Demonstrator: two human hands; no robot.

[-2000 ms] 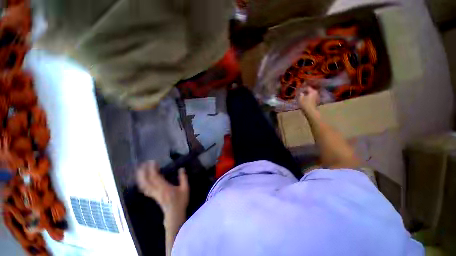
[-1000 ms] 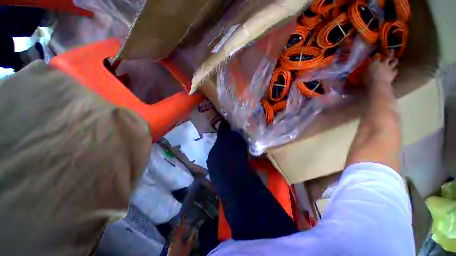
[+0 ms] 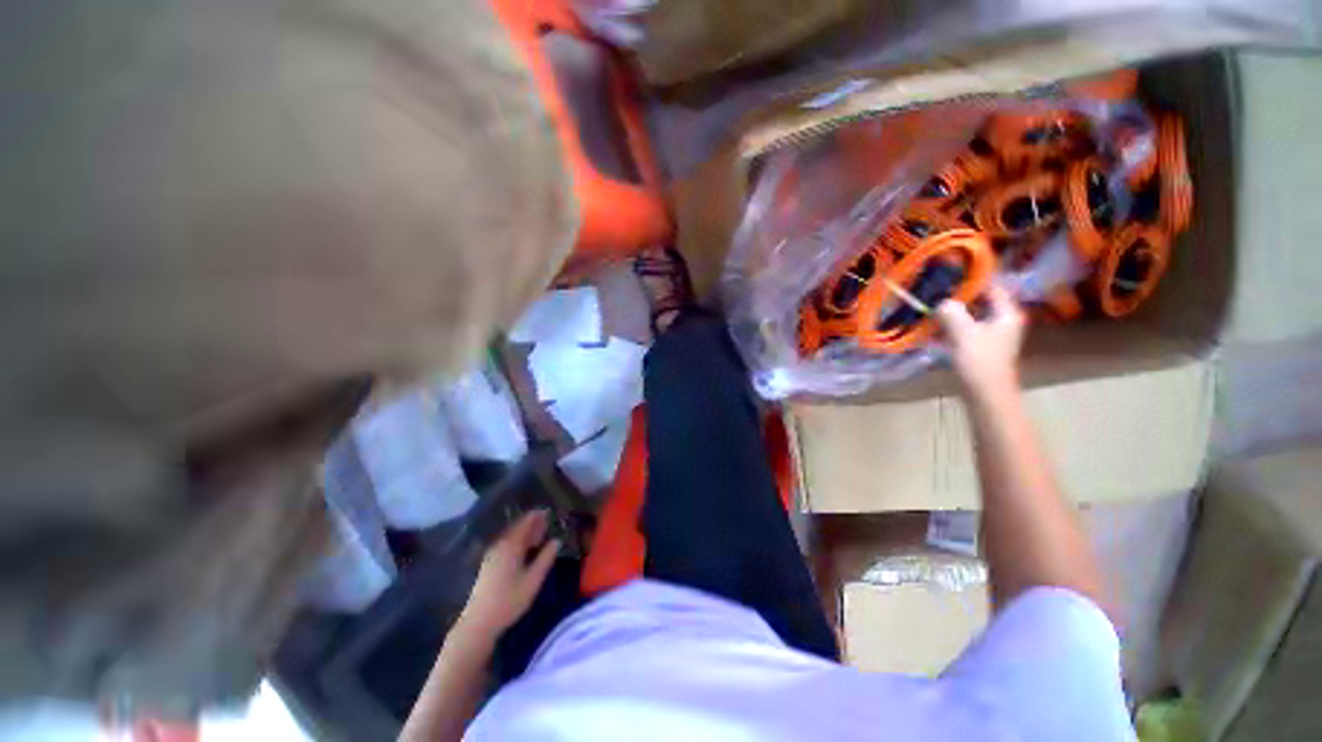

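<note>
My right hand (image 3: pixel 986 336) is over the near side of a large open brown carton (image 3: pixel 1015 435). Its fingers are closed on an orange coiled cable (image 3: pixel 928 290) with a thin pale tie across its middle. More orange coils (image 3: pixel 1032 210) lie in the carton, with a clear plastic bag (image 3: pixel 768 276) around their left side. My left hand (image 3: pixel 518 565) is low at the centre left, beside my lap. It is small and blurred, and I see nothing clearly held in it.
A person's tan-clothed body (image 3: pixel 319 174) fills the upper left, close and blurred. An orange stool (image 3: pixel 602 145) stands behind it. White paper scraps (image 3: pixel 577 370) and pale packets (image 3: pixel 413 457) lie below. A smaller carton (image 3: pixel 913 623) sits under the large one, and another brown carton (image 3: pixel 1261 580) at right.
My right hand has moved from deeper in the carton towards its near left side and now holds a coil. My left hand has come back into view. The camera view has shifted.
</note>
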